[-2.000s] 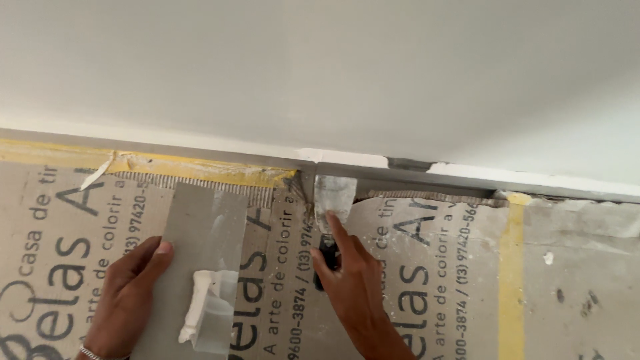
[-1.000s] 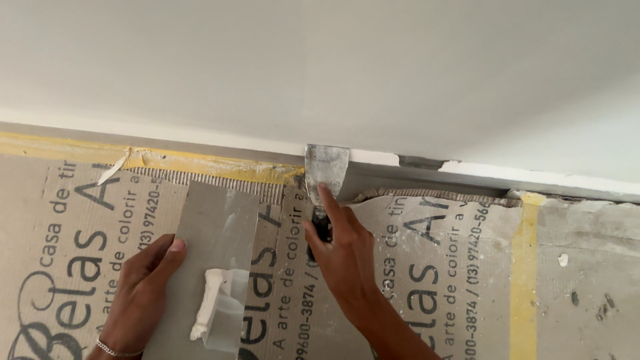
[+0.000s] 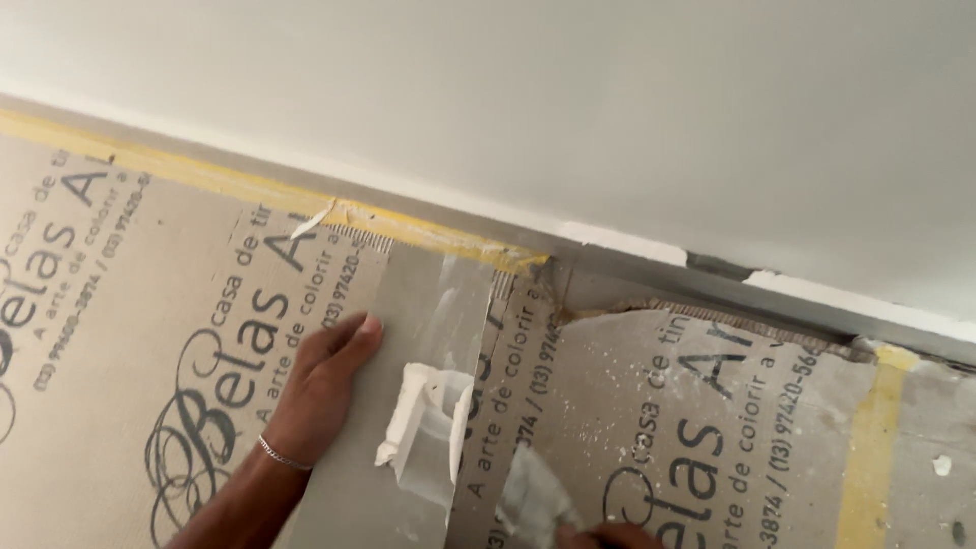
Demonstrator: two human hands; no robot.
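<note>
My left hand [image 3: 335, 381], with a chain bracelet at the wrist, grips the left edge of a flat grey plate [image 3: 427, 305]. White filler paste [image 3: 412, 412] lies on the plate in a thick ridge, with a thinner smear and a second ridge beside it. At the bottom edge of the view my right hand [image 3: 610, 536] is mostly cut off. It holds a putty knife, whose smeared metal blade [image 3: 537, 499] hangs just right of the plate, apart from the paste.
A pale wall [image 3: 488, 99] rises behind a grey baseboard [image 3: 633, 265] with white filler along its top and a dark gap. Printed cardboard [image 3: 206, 320] covers the floor, edged by yellow masking tape [image 3: 229, 179]. Right of it, another tape strip [image 3: 869, 450] runs downward.
My right hand has brought the putty knife down from the baseboard towards the lower edge of the view. A second paste ridge now shows on the plate. The view has shifted and tilted.
</note>
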